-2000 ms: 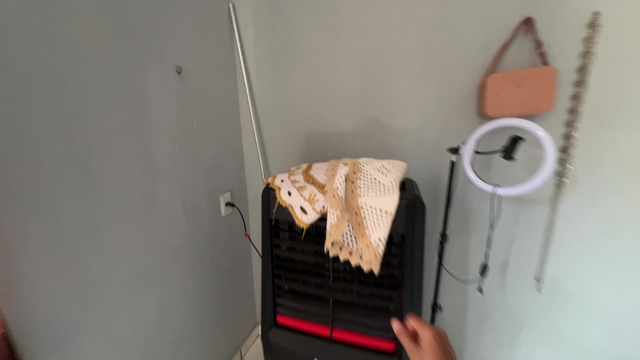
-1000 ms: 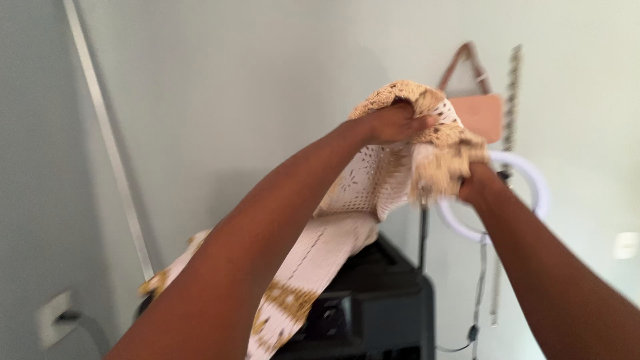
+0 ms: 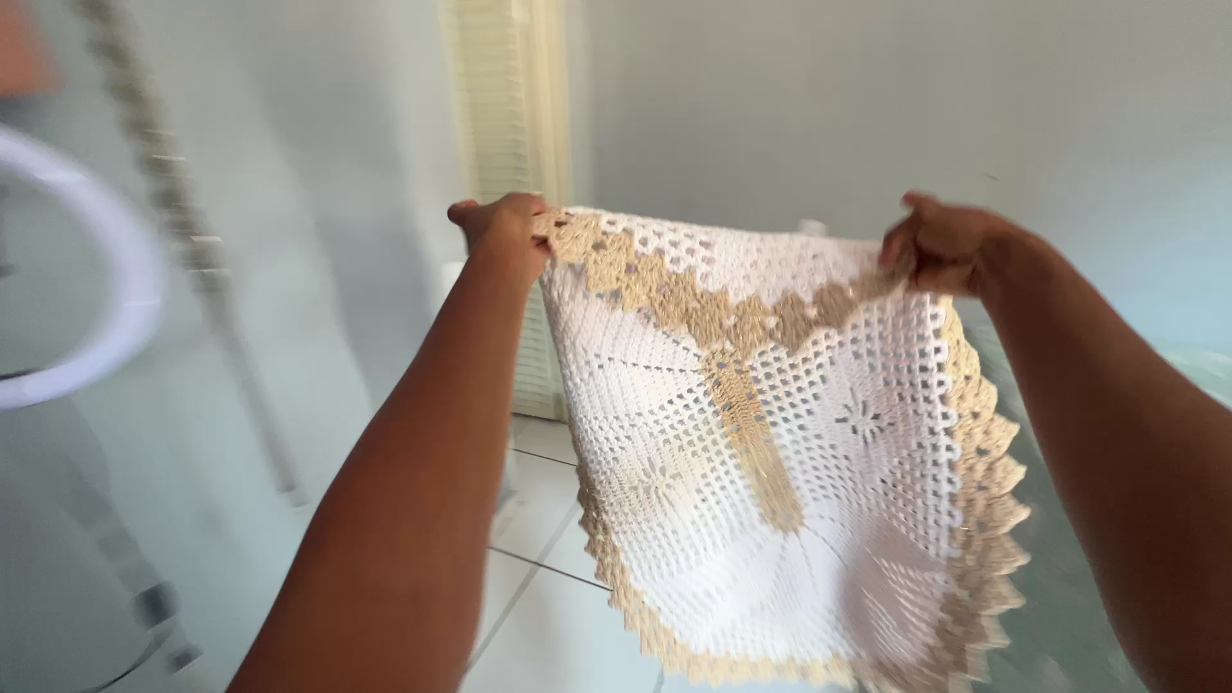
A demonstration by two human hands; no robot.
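Note:
A white crocheted piece point(image 3: 654, 414) with a scalloped beige border hangs spread between my hands, its upper edge folded over toward me. My left hand point(image 3: 505, 231) pinches its upper left corner. At the upper right, my right hand point(image 3: 948, 245) grips the same edge with bent fingers. A beige crocheted strip runs down the middle of the piece, with small openwork flowers on either side. The lower part hangs loose above the floor.
A white ring light point(image 3: 135, 279), blurred, stands at the far left beside a hanging chain-like strand point(image 3: 197, 241). Behind my left hand is a cream louvered door point(image 3: 496, 106). White tiles point(image 3: 549, 616) cover the floor. A greenish surface point(image 3: 1068, 616) lies at the lower right.
The crocheted piece lay on the black appliance, then was bunched in my hands, and now hangs spread between them. The view has turned right.

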